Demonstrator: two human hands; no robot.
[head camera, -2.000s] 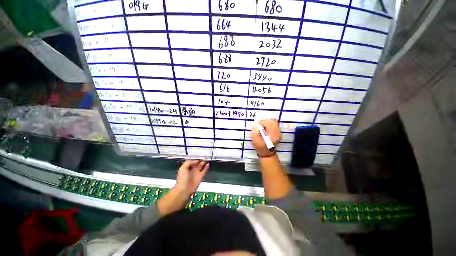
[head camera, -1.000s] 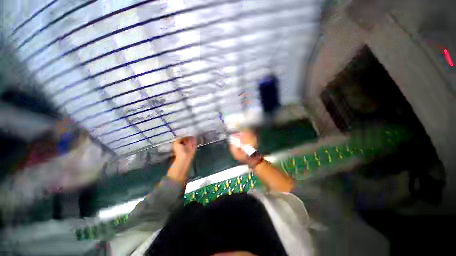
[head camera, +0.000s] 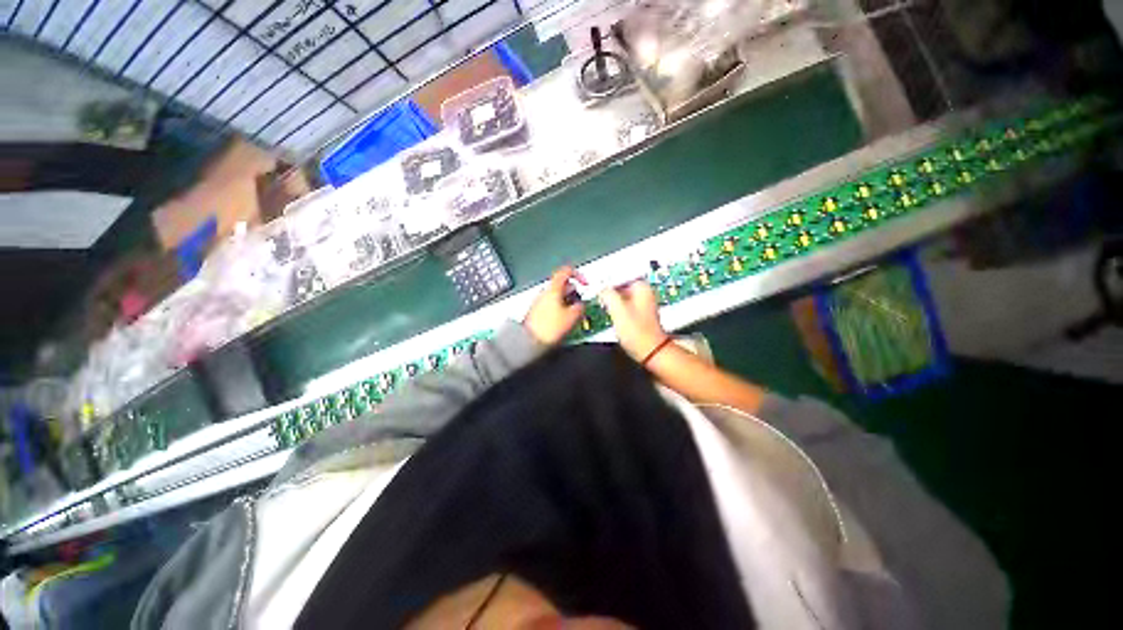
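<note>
My left hand (head camera: 554, 310) and my right hand (head camera: 634, 320) are close together over the rail conveyor, fingers bent. A small white piece with a dark end shows between their fingertips; it looks like the marker pen (head camera: 594, 293), mostly hidden by my right fingers. What my left fingers grip is too small to tell. Green circuit boards (head camera: 837, 222) lie in long rows on the conveyor rails (head camera: 751, 289), under and to both sides of my hands. A calculator (head camera: 478, 271) lies on the green bench top just beyond my left hand.
The whiteboard (head camera: 333, 55) stands at the upper left. Behind the bench are clear component boxes (head camera: 484, 113), a blue bin (head camera: 376, 142) and crumpled plastic bags (head camera: 203, 302). A dark tray or mat (head camera: 232, 379) lies left. A blue-rimmed bin of thin strips (head camera: 881, 322) is below the conveyor at right.
The view has swung down from the whiteboard to the bench and conveyor. My hands have left the whiteboard and come together over the boards. The dark blue block is out of view.
</note>
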